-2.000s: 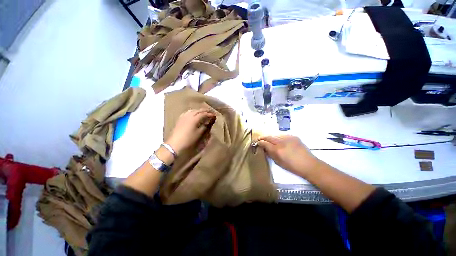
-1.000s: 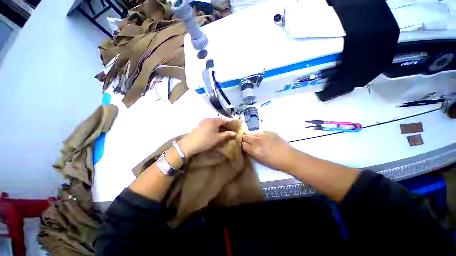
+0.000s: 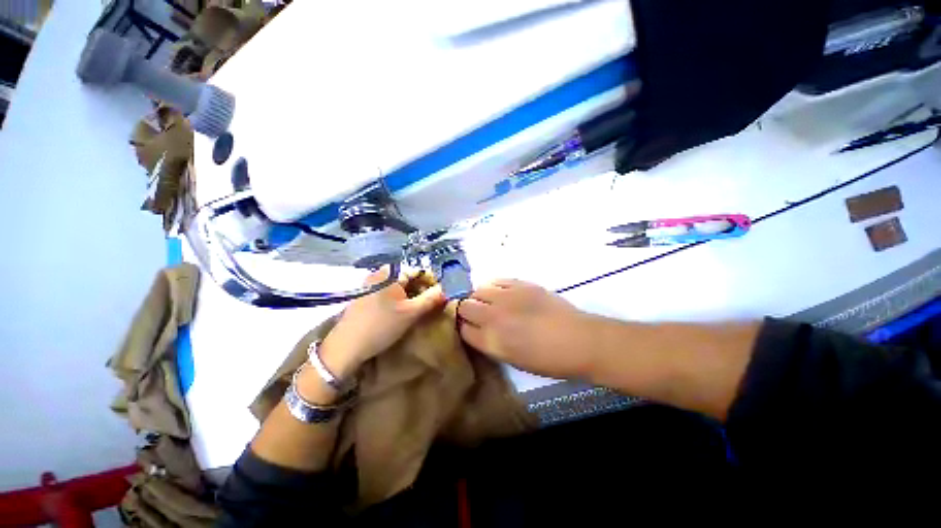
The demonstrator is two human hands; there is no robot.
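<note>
The khaki-brown garment panel (image 3: 397,397) lies bunched under my hands and hangs over the table's front edge. My left hand (image 3: 377,325) holds the cloth close to the needle area, fingertips pinching its upper edge. My right hand (image 3: 521,328) pinches the same cloth just right of it, below the small grey-blue block (image 3: 454,278). The white sewing machine head (image 3: 433,93) leans over the work. Its chrome take-up guard (image 3: 242,284) curves left of my left hand. The needle and presser foot are mostly hidden by the machine parts and my fingers.
Pink and blue snips (image 3: 681,230) lie right of the needle. Two brown swatches (image 3: 875,203) lie far right. A black cloth (image 3: 712,77) drapes over the machine. Brown strips (image 3: 165,144) are behind left. Khaki pieces (image 3: 155,351) hang off the left edge, above a red pipe (image 3: 67,503).
My view has moved closer to the machine head and tilted. Both hands have brought the cloth from the table front up to the needle area, where they still hold it.
</note>
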